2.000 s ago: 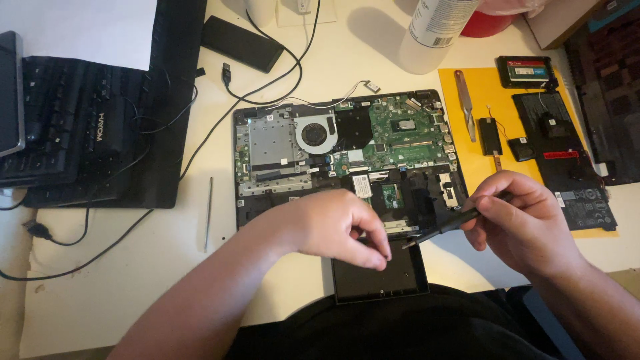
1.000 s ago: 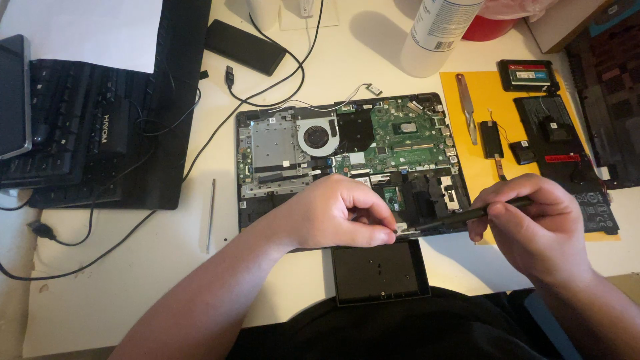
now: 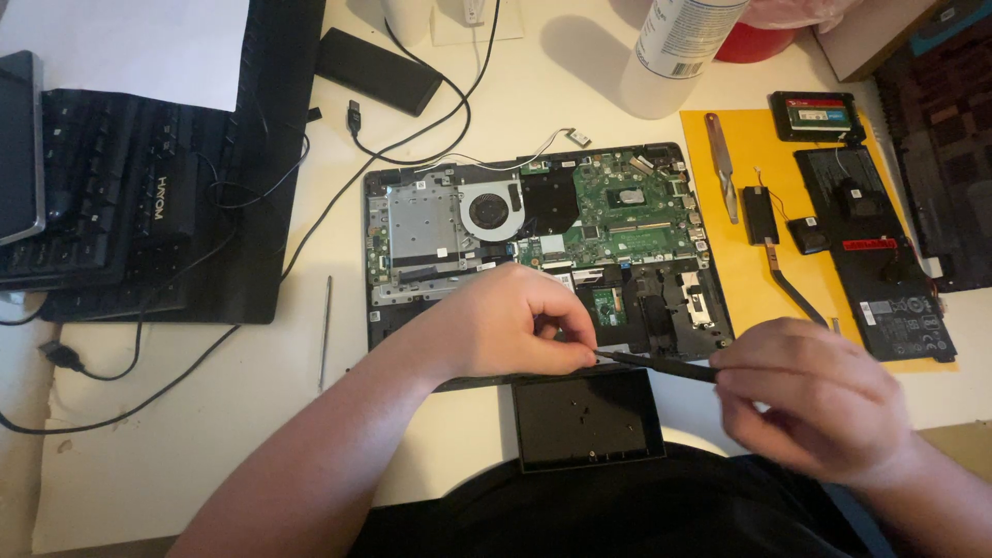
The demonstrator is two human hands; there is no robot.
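Observation:
An opened laptop base (image 3: 651, 194) lies on the white table, its green motherboard and round cooling fan (image 3: 490, 211) bare. My left hand (image 3: 519, 325) rests over its front edge, thumb and forefinger pinched together; whether they hold something small cannot be told. In my right hand (image 3: 806, 395) is a slim dark tool (image 3: 674, 366), a screwdriver or tweezers, held nearly level, its tip at my left fingertips. Against the laptop's front edge lies a shallow black tray (image 3: 581, 418) with several small screws in it.
Right of the laptop, a yellow sheet (image 3: 701, 139) carries a metal spudger (image 3: 722, 167), a laptop battery (image 3: 876, 271), speakers and a drive with a memory module. Keyboards (image 3: 155, 194) are stacked at left. A thin metal rod (image 3: 325, 333), cables, a black box (image 3: 380, 70) and a spray bottle (image 3: 674, 54) surround the laptop.
Two seconds ago both hands were over the tray, the left fingers pointing down. They have moved up to the laptop's front edge, and the tool now lies more level.

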